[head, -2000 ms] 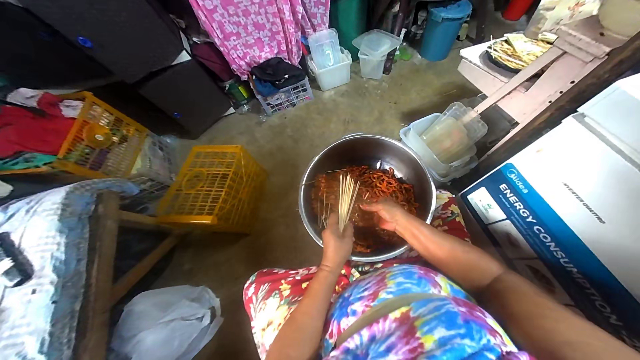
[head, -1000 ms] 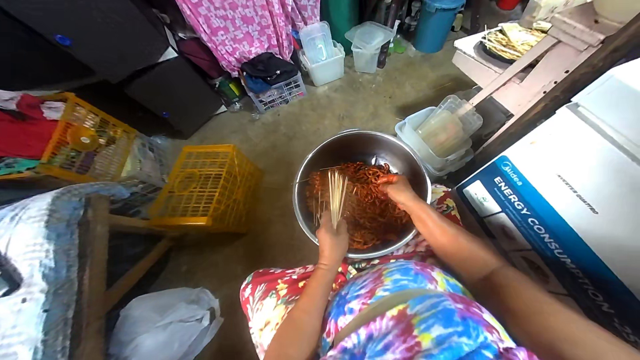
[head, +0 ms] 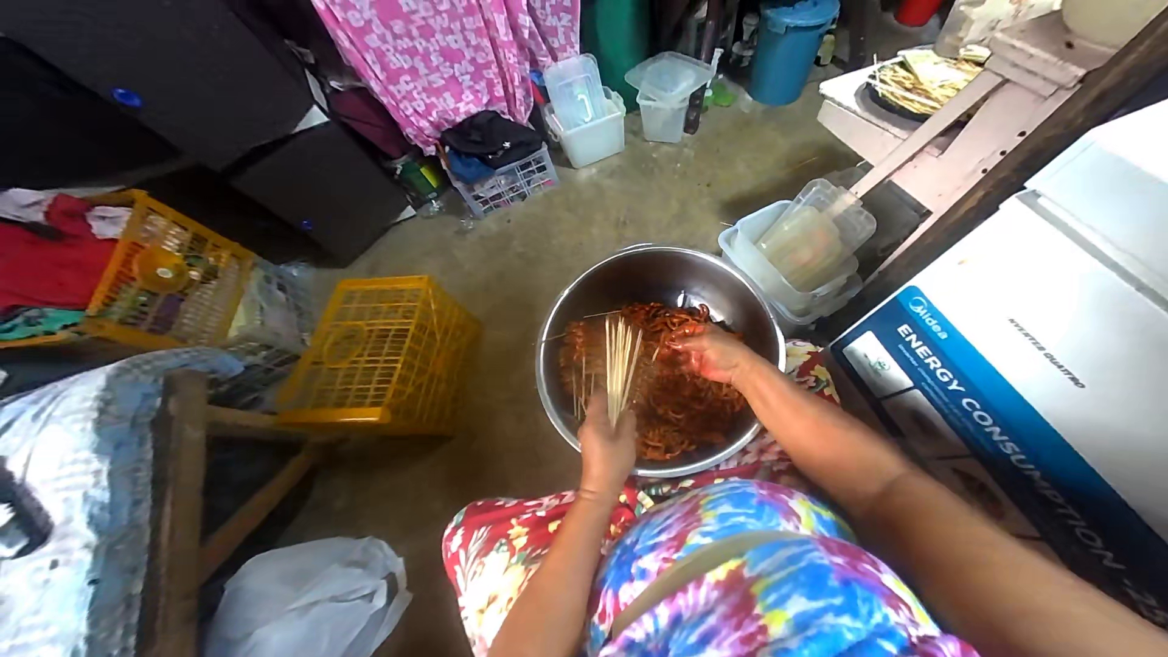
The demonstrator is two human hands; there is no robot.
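Note:
A large stainless steel bowl rests at my lap, holding a heap of reddish-brown marinated strips of food. My left hand is closed around a bundle of thin wooden skewers, which point up and away over the bowl's left half. A few more skewers lie loosely beside the bundle, left of it. At the heap's upper right, the fingers of my right hand touch the strips; their tips are partly hidden and stained red. Whether the right hand pinches a strip cannot be told.
Left of the bowl stand a yellow plastic crate and a wooden-legged table; a white plastic bag lies below. Clear plastic containers stand close at the upper right, a large Midea carton at the right. Skewers fill a plate beyond.
My right hand has moved from near the skewer tips to the right side of the food heap. My left hand still holds the skewer bundle.

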